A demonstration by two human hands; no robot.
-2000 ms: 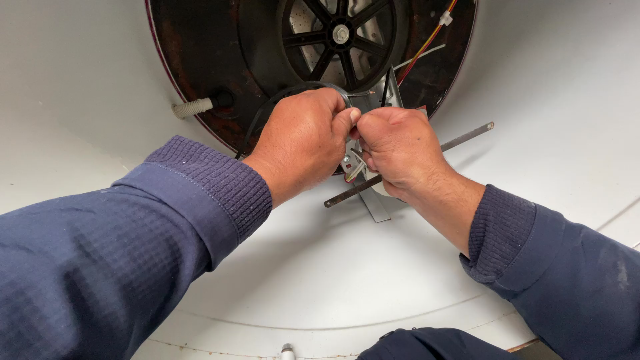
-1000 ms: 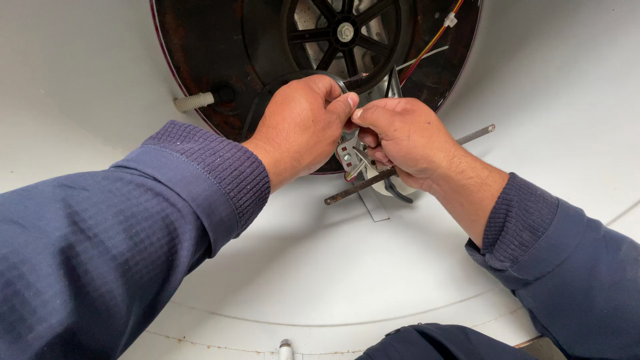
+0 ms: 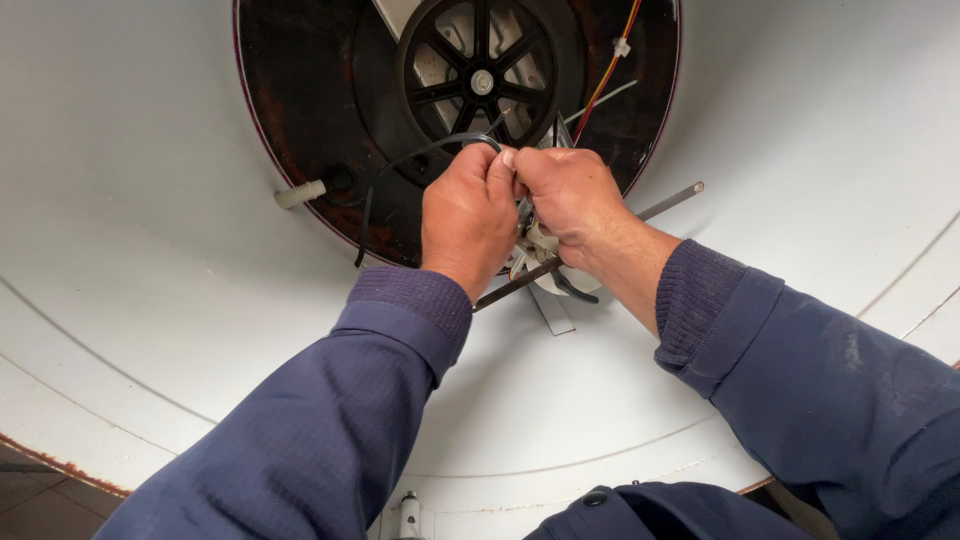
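Note:
My left hand [image 3: 472,206] and my right hand [image 3: 566,195] meet fingertip to fingertip in front of a black spoked pulley [image 3: 481,82]. My left hand pinches a black cable [image 3: 450,140] that loops to the left over the dark round opening; a short end shows bare wire. What my right fingers pinch is mostly hidden, though they are closed at the same spot. Below them sit a metal rod [image 3: 671,201], lying slanted, a flat metal strip [image 3: 553,311] and a black-handled part [image 3: 576,289], partly covered by my right hand.
Around the hands curves a white metal drum wall [image 3: 150,187] with a rusty rim [image 3: 64,465]. A ribbed plastic hose end [image 3: 300,194] sticks out at the opening's left. Red and yellow wires [image 3: 611,67] run at its right. A metal fitting [image 3: 409,516] stands at the bottom.
The view has shifted left. Both hands stay together at the cable, whose loop and hanging end now show more plainly left of my left hand.

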